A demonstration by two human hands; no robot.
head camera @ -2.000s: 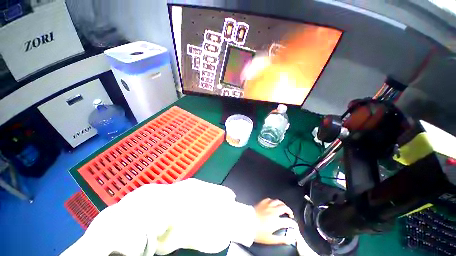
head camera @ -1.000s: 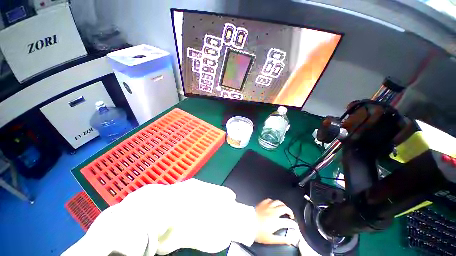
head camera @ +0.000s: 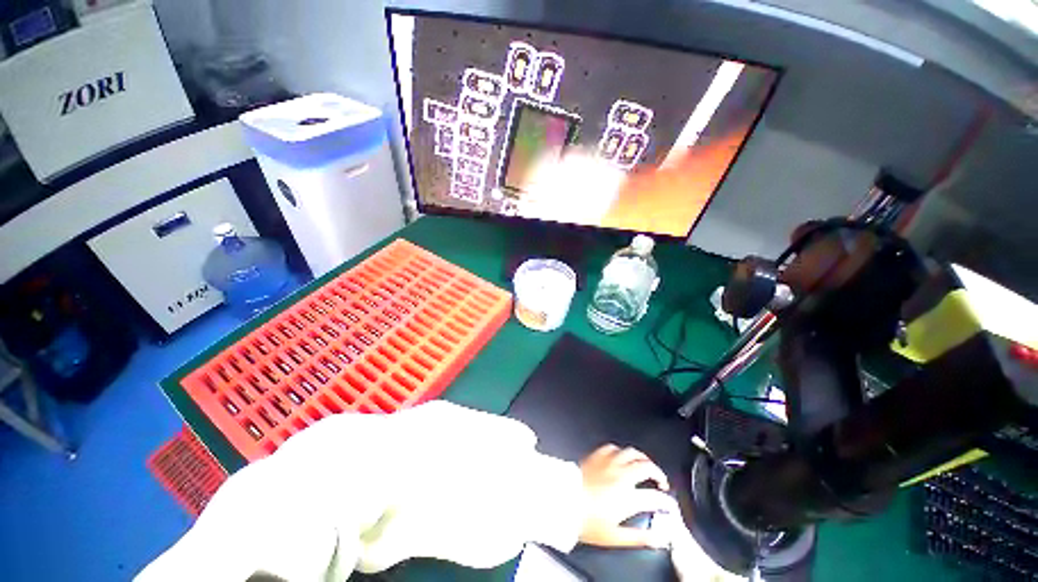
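My left hand, in a white sleeve, lies at the front of the black plate, left of the microscope. Its fingers are bent beside a small pale, overexposed patch; what they hold is unclear. The monitor shows a magnified board with a dark rectangle and pale-ringed pads, a bright glare at its lower edge and an orange blur at lower right. My right hand cannot be made out; the area under the microscope is washed out and partly hidden by its black body.
A slotted orange-red tray with dark pieces lies left. A round clear tub and a clear bottle stand below the monitor. Cables lie behind the plate. Dark module rows are at far right. A second red tray is lower left.
On the monitor, the orange blur first drew back to the right, then a bright glare and orange blur spread over the board's lower edge. My left hand has barely moved.
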